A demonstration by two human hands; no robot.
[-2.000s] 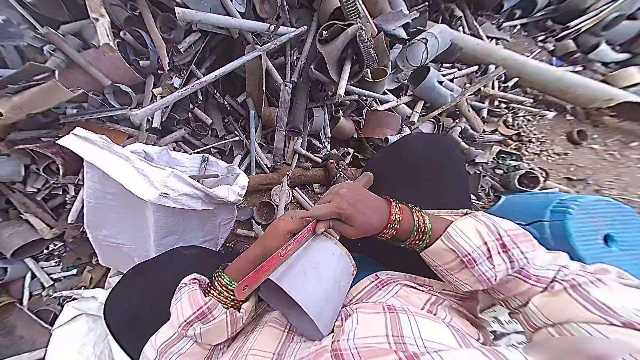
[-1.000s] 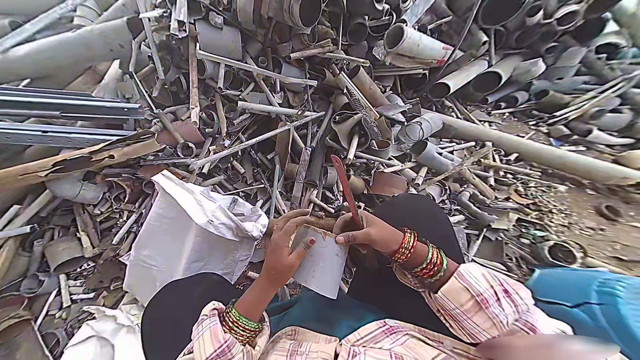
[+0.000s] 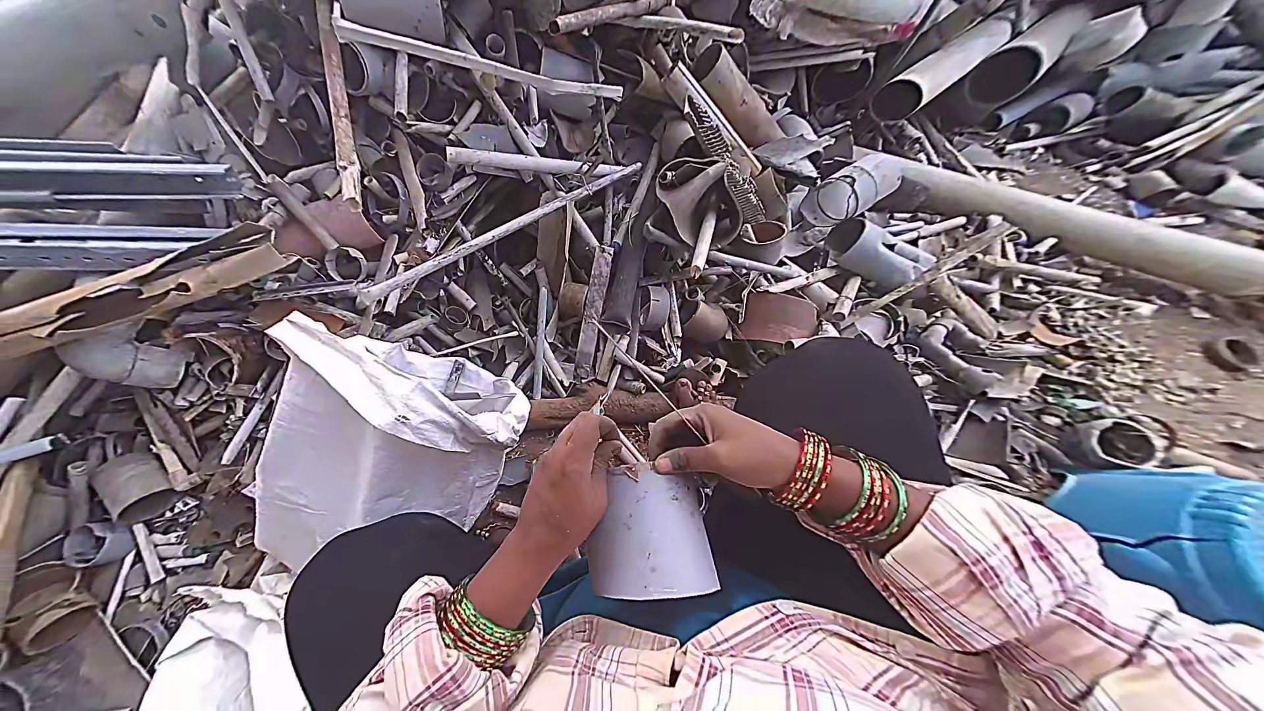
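A short grey plastic pipe section (image 3: 654, 538) rests upright on my lap, its rim between my hands. My left hand (image 3: 575, 474) is closed against the rim's left side, and a thin pale strip or blade stands up at its fingertips. My right hand (image 3: 726, 446) pinches the rim at the upper right with thumb and fingers; a thin strand shows by its fingers. The red-handled tool cannot be made out now. A brown wooden piece (image 3: 563, 410) lies just beyond both hands.
A white woven sack (image 3: 365, 454) stands at my left. Scrap pipes and broken plastic pieces are heaped ahead. A long grey pipe (image 3: 1066, 222) lies at the right, metal channels (image 3: 109, 202) at the far left. A blue plastic object (image 3: 1170, 533) is beside my right sleeve.
The red tool, upright at my right hand one second ago, is no longer visible there. Two seconds ago it lay across the pipe section. Both hands have stayed at the pipe section's rim.
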